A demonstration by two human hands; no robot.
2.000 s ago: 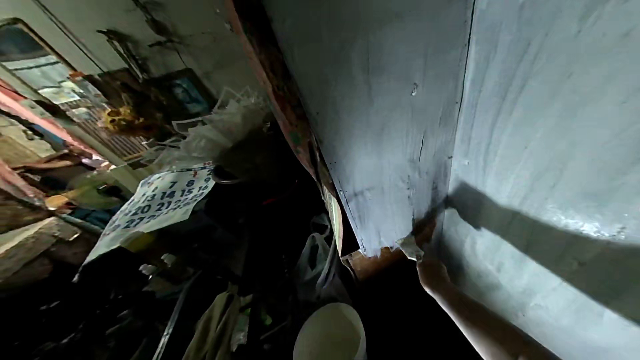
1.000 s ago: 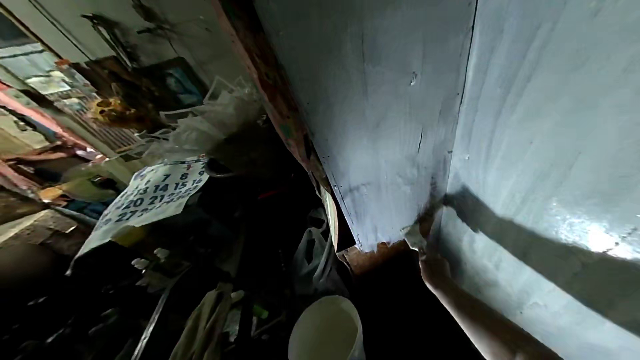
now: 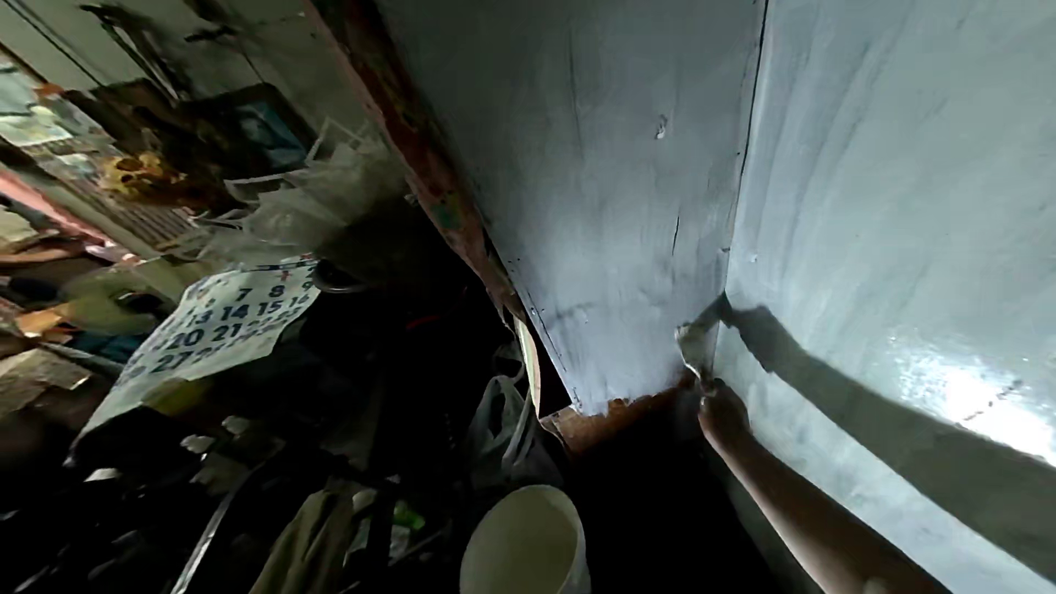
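Observation:
My right hand (image 3: 724,414) is closed around the handle of a paintbrush (image 3: 695,346), its bristles whitish with paint. The bristles lie at the lower part of a grey-painted wooden panel (image 3: 610,206), close to the corner where it meets a smoother pale grey wall (image 3: 899,181). Beneath the ragged lower edge of the paint shows a strip of bare brown wood (image 3: 598,425). A white plastic bucket (image 3: 528,536) stands below and to the left of my hand. My left hand does not show.
Left of the panel runs a worn reddish wooden post (image 3: 429,181). Plastic bags (image 3: 305,198), a printed calendar sheet (image 3: 223,322) and a framed picture (image 3: 268,132) are among clutter at the left. Another plastic bag (image 3: 503,429) hangs behind the bucket.
The paintbrush in my right hand has moved slightly right, towards the corner, and up the panel. My right hand keeps its hold.

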